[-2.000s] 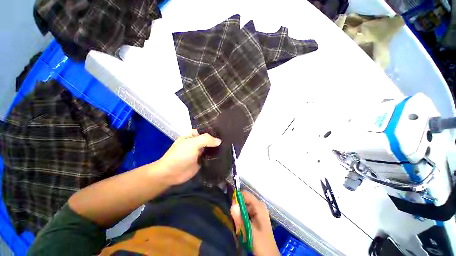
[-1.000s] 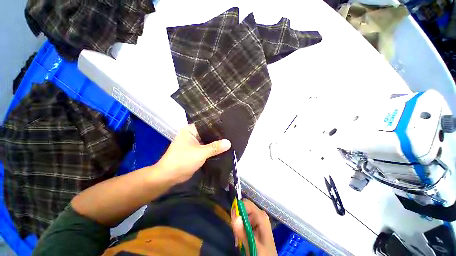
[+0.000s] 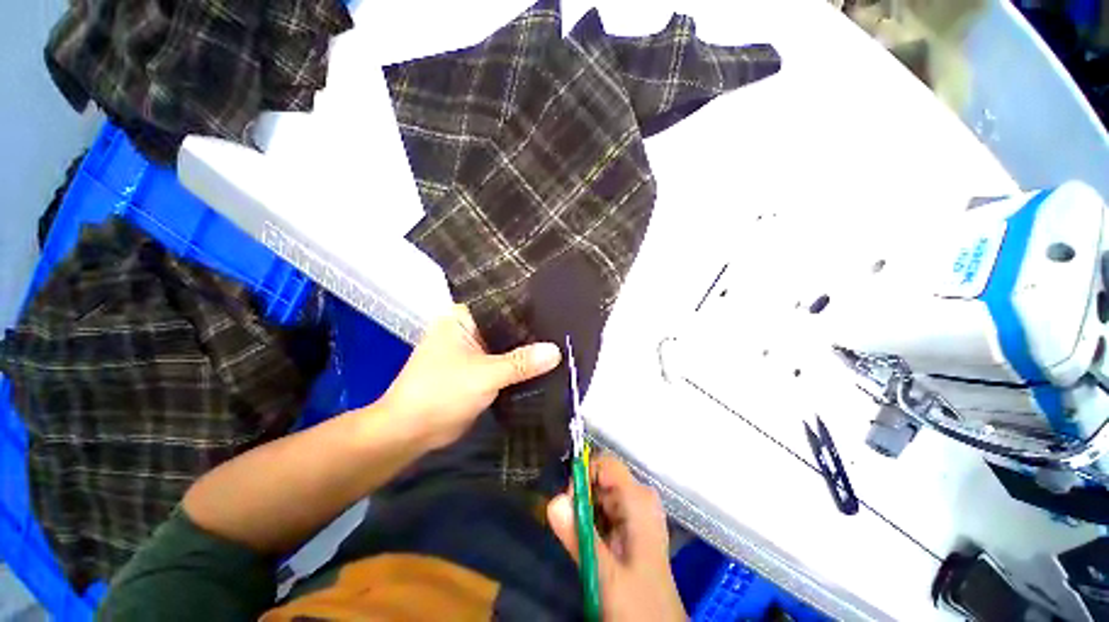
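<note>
A dark plaid panel (image 3: 535, 158) lies on the white table and hangs over its front edge. A plain dark piece (image 3: 566, 295) shows on its lower part. My left hand (image 3: 468, 377) grips the cloth near the table edge, thumb on top and fingers hidden beneath. My right hand (image 3: 620, 535) holds fabric scissors (image 3: 584, 522) with green and yellow handles. Their silver blades point away from me and lie over the plain dark cloth, just right of my left thumb. How far the blades are apart is hard to tell.
The white sewing machine head (image 3: 1015, 292) is at right. Black thread snips (image 3: 829, 465) lie on the table before it, with a black item (image 3: 973, 586) nearer me. Plaid bundles lie at upper left (image 3: 195, 61) and in a blue crate (image 3: 219, 237) at left.
The view has shifted, so the table items appear displaced. The scissors' handles look more edge-on. My left hand keeps its hold, its thumb now farther right on the cloth than two seconds ago.
</note>
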